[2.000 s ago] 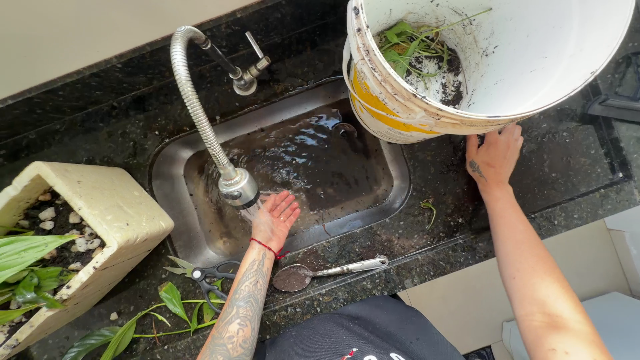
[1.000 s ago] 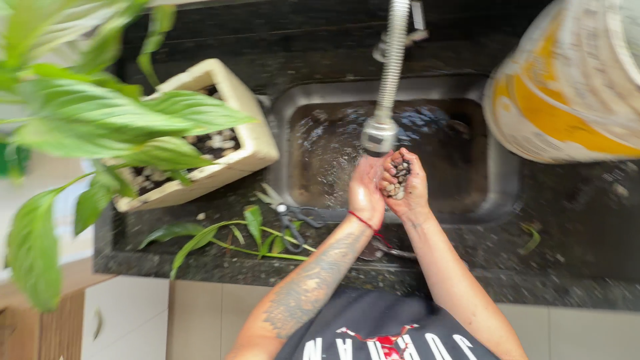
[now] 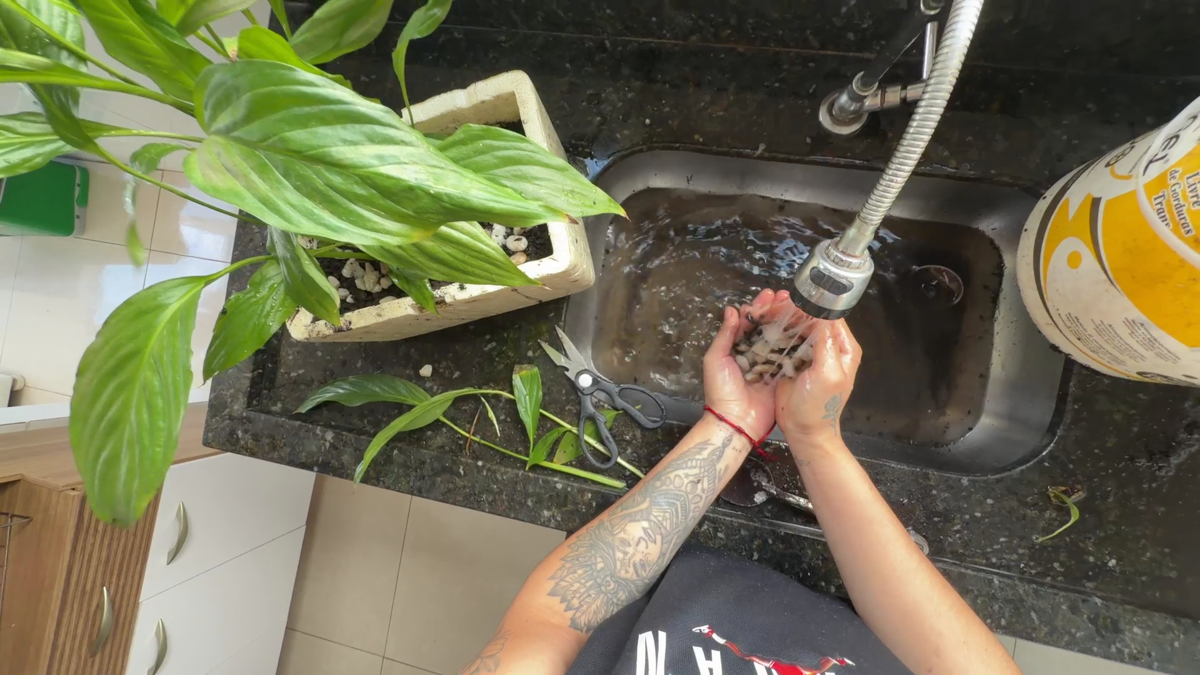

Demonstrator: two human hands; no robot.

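My left hand [image 3: 736, 375] and my right hand [image 3: 820, 380] are cupped together over the near part of a steel sink [image 3: 1022, 394]. Between them lies a heap of small wet pebbles [image 3: 769, 352], held by both palms. Water runs onto the pebbles from the spray head [image 3: 832, 279] of a flexible metal faucet hose [image 3: 923, 117], just above my fingers. Murky brown water [image 3: 684, 253] stands in the sink below. A red cord is tied round my left wrist.
Left of the sink stands a rectangular planter [image 3: 450, 314] with a large leafy plant [image 3: 347, 159]. Scissors [image 3: 600, 394] and cut stems [image 3: 469, 427] lie on the near counter. A spoon [image 3: 750, 483] is partly hidden by my arms. A white and yellow bucket [image 3: 1116, 253] stands right.
My right hand has left the bucket and joined my left hand under the spray. Pebbles, absent from my open left hand two seconds ago, now lie in both palms. The view has shifted left.
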